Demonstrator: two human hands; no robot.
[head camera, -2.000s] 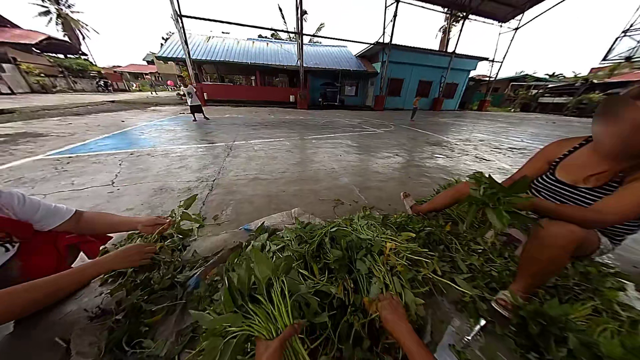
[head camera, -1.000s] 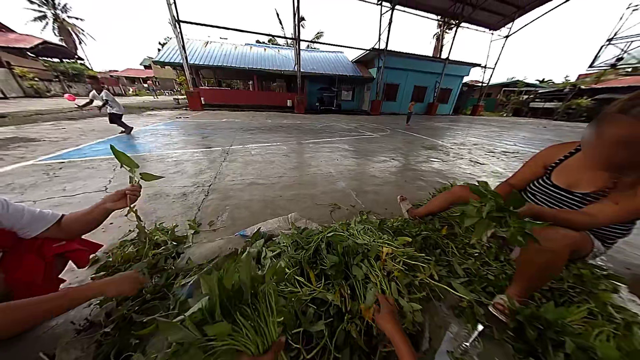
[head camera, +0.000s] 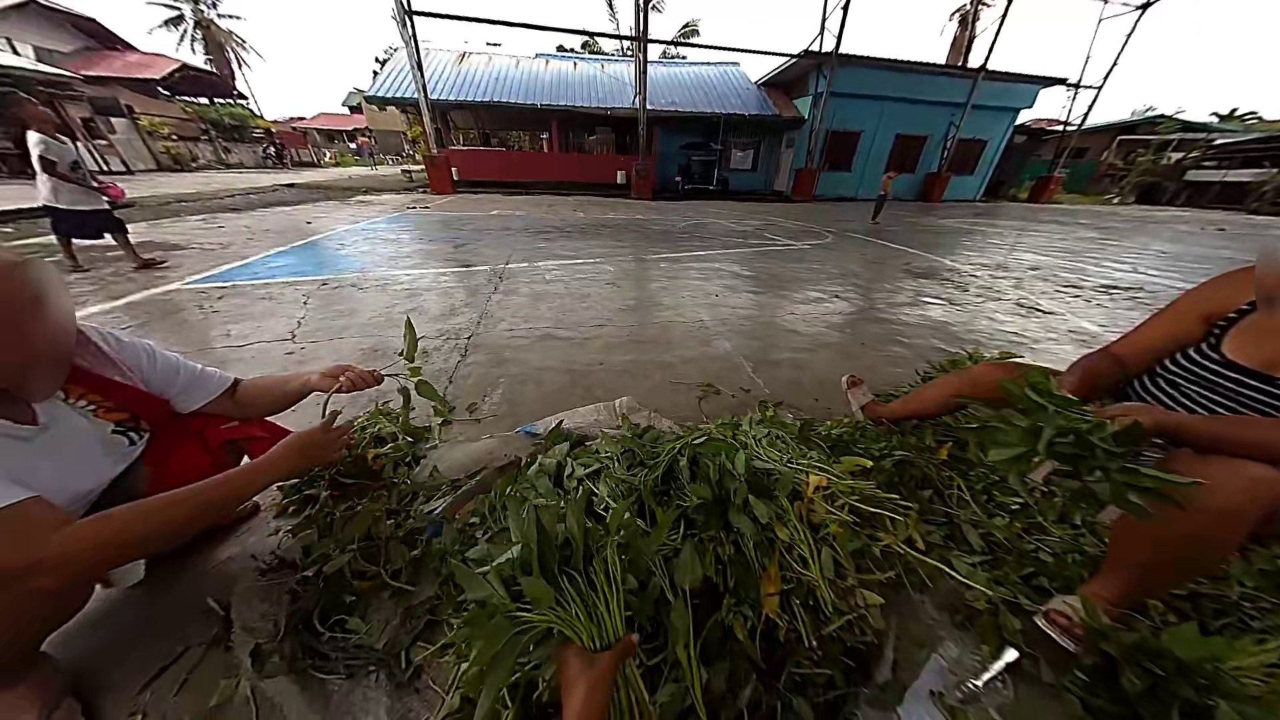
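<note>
At the bottom centre my left hand (head camera: 592, 672) is closed around a bunch of long green stems (head camera: 590, 600), whose leaves fan out up and to the left. Around and beyond it spreads a large heap of leafy greens (head camera: 740, 490), with some yellow leaves among the stems. My right hand cannot be seen in the frame of now.
At left a person in a white shirt (head camera: 180, 360) holds a leafy stem beside more greens. At right a seated person in a striped top (head camera: 1190, 370) holds a leafy bunch. Sacking (head camera: 610, 415) lies behind the heap on the concrete court (head camera: 640, 320). A shiny metal object (head camera: 990, 672) lies at lower right.
My right hand, earlier on the heap, has left the view. The person at left has lowered the stem they held up. A person in the background with a pink ball stands farther left.
</note>
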